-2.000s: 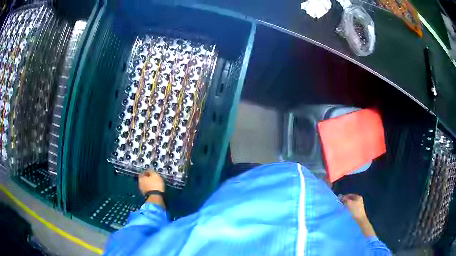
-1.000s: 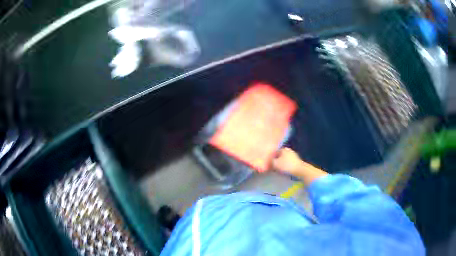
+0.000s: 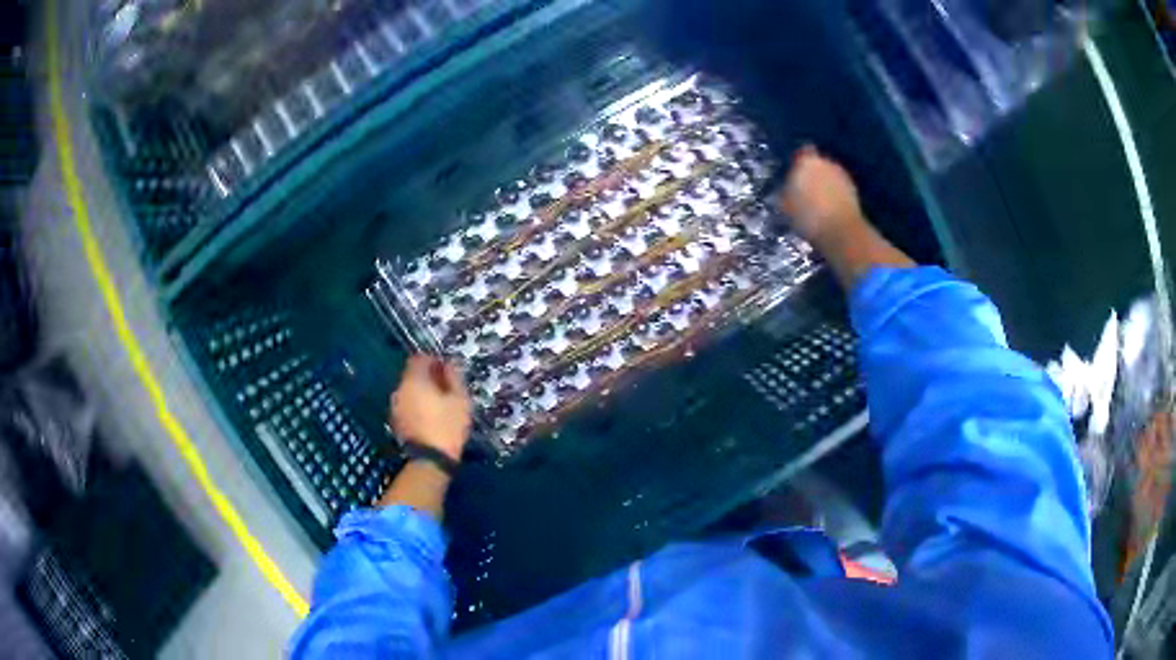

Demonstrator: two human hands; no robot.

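Note:
A clear blister tray (image 3: 593, 258) with rows of white pieces, black round parts and yellow and red wires lies inside a dark-green crate (image 3: 277, 277). My left hand (image 3: 432, 406), with a black band at the wrist, holds the near left end of the tray at its corner. My right hand (image 3: 822, 200) is at the tray's opposite end, slightly blurred. Its fingers are at the tray's edge; whether they grip it cannot be told.
Another crate with clear trays (image 3: 310, 110) stands at the upper left. A green bench top (image 3: 1032, 219) is at the right, with crumpled clear plastic (image 3: 1096, 387) on it. A yellow floor line (image 3: 123, 322) runs down the left. A bit of the red seat (image 3: 867, 569) shows by my smock.
The view has swung back from the stool and bench to the crate. My right hand has left the red seat and moved to the tray's far end. My left hand is in view again, at the tray.

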